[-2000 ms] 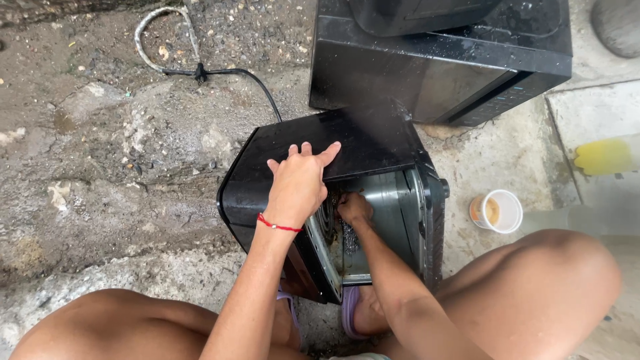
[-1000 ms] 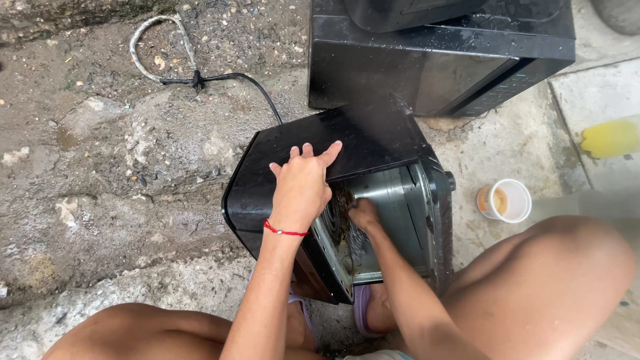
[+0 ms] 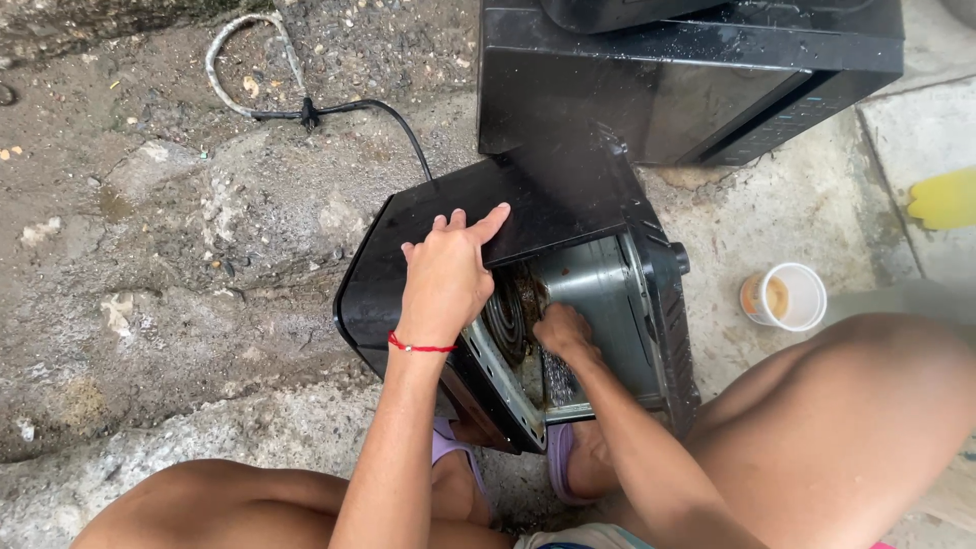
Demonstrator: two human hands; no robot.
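Note:
A black countertop appliance, apparently an air fryer or small oven (image 3: 564, 183), lies on the ground between my feet with its metal cavity facing me. My left hand (image 3: 448, 278), with a red string bracelet at the wrist, rests on its outer casing, fingers spread, gripping nothing. Inside the cavity, my right hand (image 3: 563, 332) is curled near a coiled heating element (image 3: 506, 313) and brown residue. Whether its fingers hold something is hidden. Shiny wet specks or suds (image 3: 559, 380) lie just below that hand on the metal wall.
A larger black appliance (image 3: 564, 99) stands behind, with another black item (image 3: 625, 9) on top. To the right are a white plastic cup (image 3: 804, 297) and a yellow-filled bottle (image 3: 945, 200). A tied power cord (image 3: 309, 113) lies on rough, stony ground at the left.
My right hand has shifted slightly within the cavity, and more of the coiled element shows beside it. My left hand stays on the casing.

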